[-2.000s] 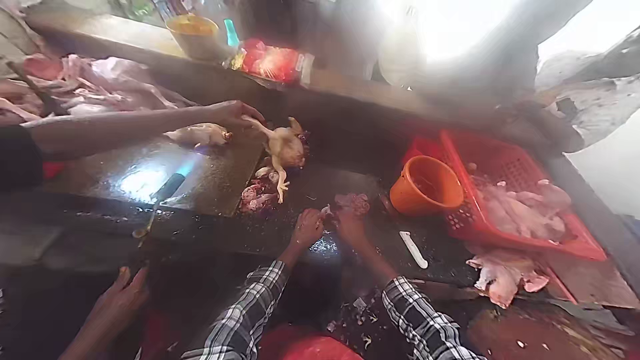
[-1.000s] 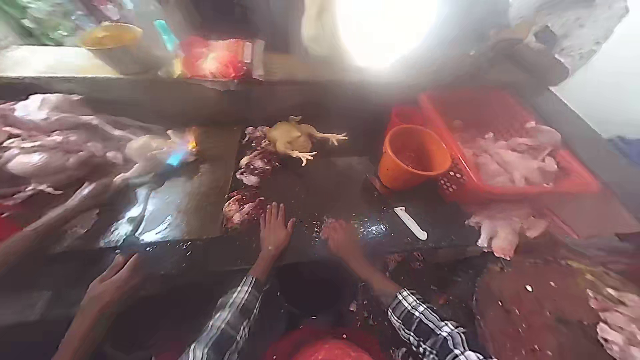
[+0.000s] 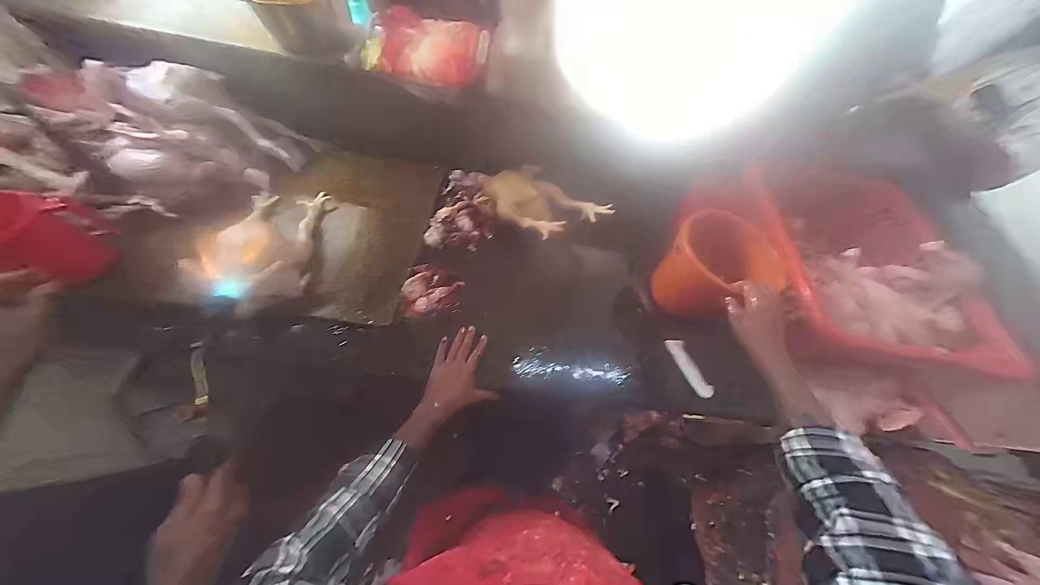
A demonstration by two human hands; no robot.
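Observation:
My left hand (image 3: pixel 455 378) rests with its fingers spread at the front edge of the dark wet counter (image 3: pixel 569 284), holding nothing. Just beyond it is a small pile of chicken offal (image 3: pixel 431 290). My right hand (image 3: pixel 756 313) grips the near rim of an orange plastic bucket (image 3: pixel 691 272). A knife with a white handle (image 3: pixel 689 368) lies left of my right wrist. Farther back, a plucked yellowish chicken (image 3: pixel 520 197) lies against more offal (image 3: pixel 459 219), its feet pointing right.
At right, a red plastic basket (image 3: pixel 983 357) holds plucked chickens (image 3: pixel 894 296). On the left, a co-worker's hand (image 3: pixel 199 512) is near a torch whose flame (image 3: pixel 229 288) touches a chicken (image 3: pixel 252 248); more carcasses (image 3: pixel 162 154) lie behind. A red tub (image 3: pixel 520 552) stands below me.
My right hand has moved right from the counter's front edge to the orange bucket's rim. A chicken with raised feet now lies under the co-worker's flame. The view has shifted.

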